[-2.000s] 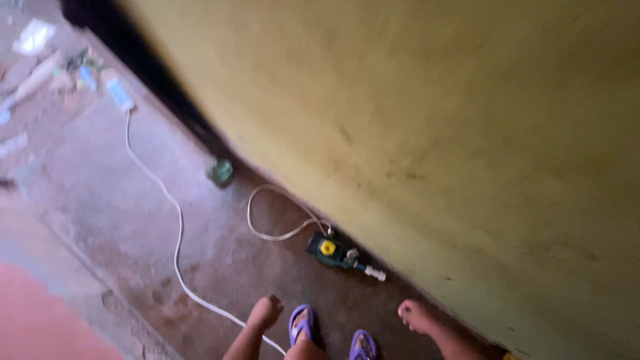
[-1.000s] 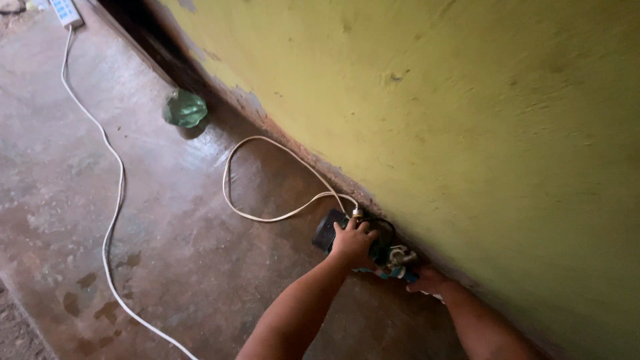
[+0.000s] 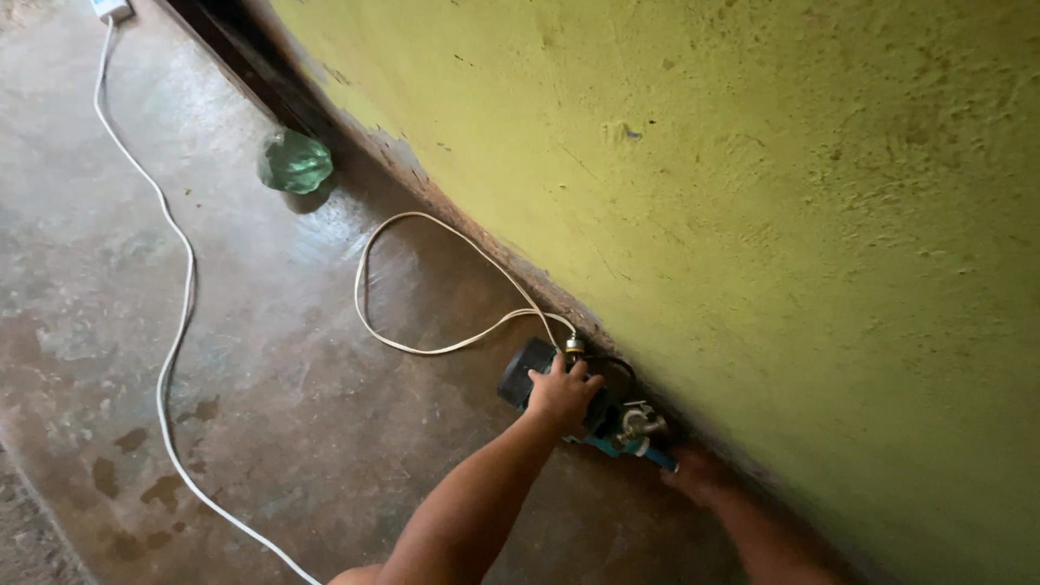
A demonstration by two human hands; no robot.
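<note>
An electric water pump (image 3: 603, 418) with a dark rear cover lies on the floor against the foot of the wall. My left hand (image 3: 566, 396) rests over the top of its body, fingers spread and bent against it. A metal tap-like fitting (image 3: 640, 424) sits on the pump's right part, and a blue pipe piece (image 3: 660, 460) sticks out beyond it. My right hand (image 3: 689, 474), blurred and in shade, is at the end of that pipe; whether it grips it cannot be told. A thin white cord (image 3: 431, 351) loops from the pump's top.
A yellow-green wall (image 3: 691, 203) rises at the right. Beside its foot sits a crumpled green translucent thing (image 3: 296, 162), maybe plastic. A long white cable (image 3: 188, 309) crosses the floor at the left, from a white power strip (image 3: 112, 10) at the top edge.
Two seconds ago both hands were apart from the pump; then they came down to it. Since one second ago my right hand has shifted to the blue pipe's end. The view has moved closer.
</note>
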